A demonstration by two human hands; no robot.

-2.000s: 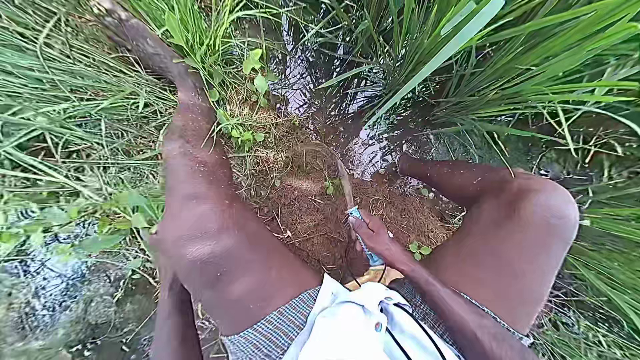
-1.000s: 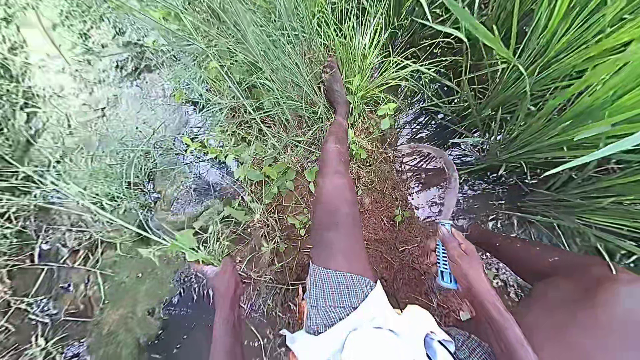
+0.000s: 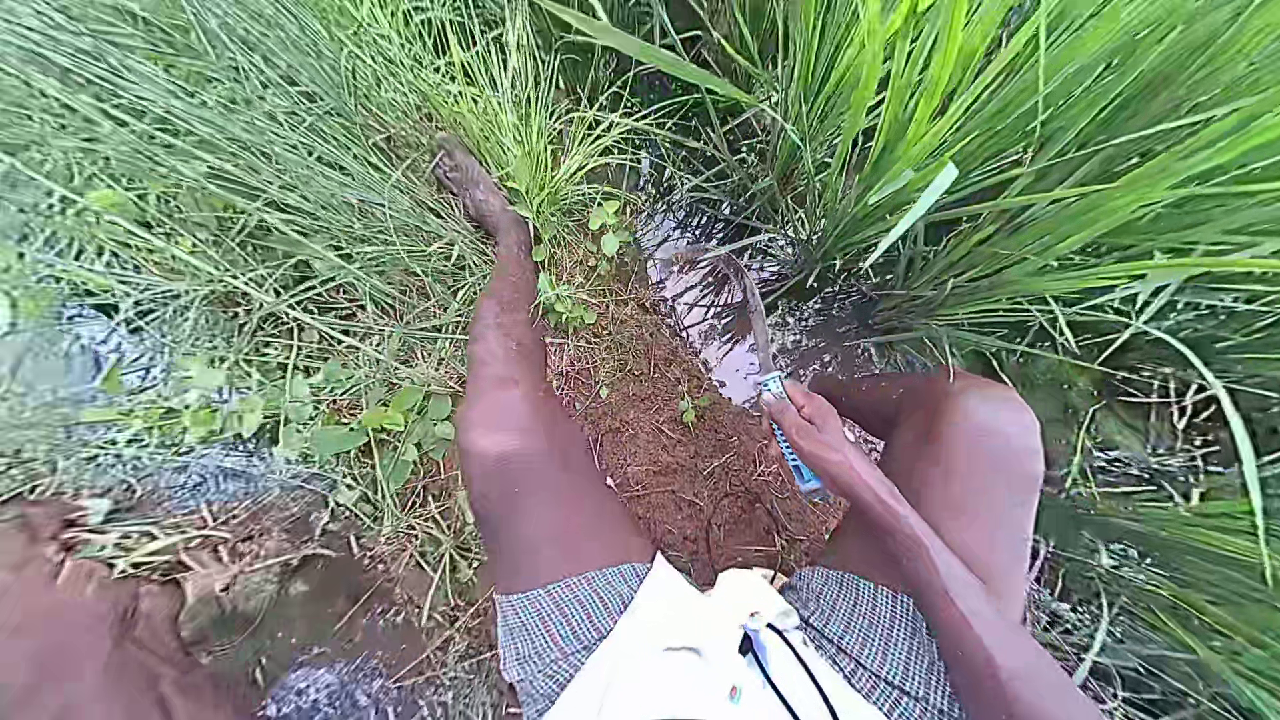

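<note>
My right hand [image 3: 815, 435] is closed around the blue and white handle [image 3: 792, 440] of a sickle, right of centre and beside my bent right knee. Its curved metal blade [image 3: 755, 310] points away from me and arcs left over muddy water at the foot of tall green grass [image 3: 950, 200]. At the lower left edge, large and blurred, is my left hand [image 3: 90, 620], close to the camera. Grass stems lie next to its fingers; whether it grips them cannot be told.
Between my legs is a bank of bare brown soil [image 3: 680, 470] with small leafy weeds [image 3: 565, 300]. My left leg stretches forward into long grass [image 3: 300, 200]. Muddy water [image 3: 290, 620] lies at lower left, and a water-filled channel [image 3: 700, 300] runs along the bank's right side.
My left hand, lower left of centre a second ago, now looms larger at the left edge. The sickle has stayed in my right hand. The view has swung right since one second ago.
</note>
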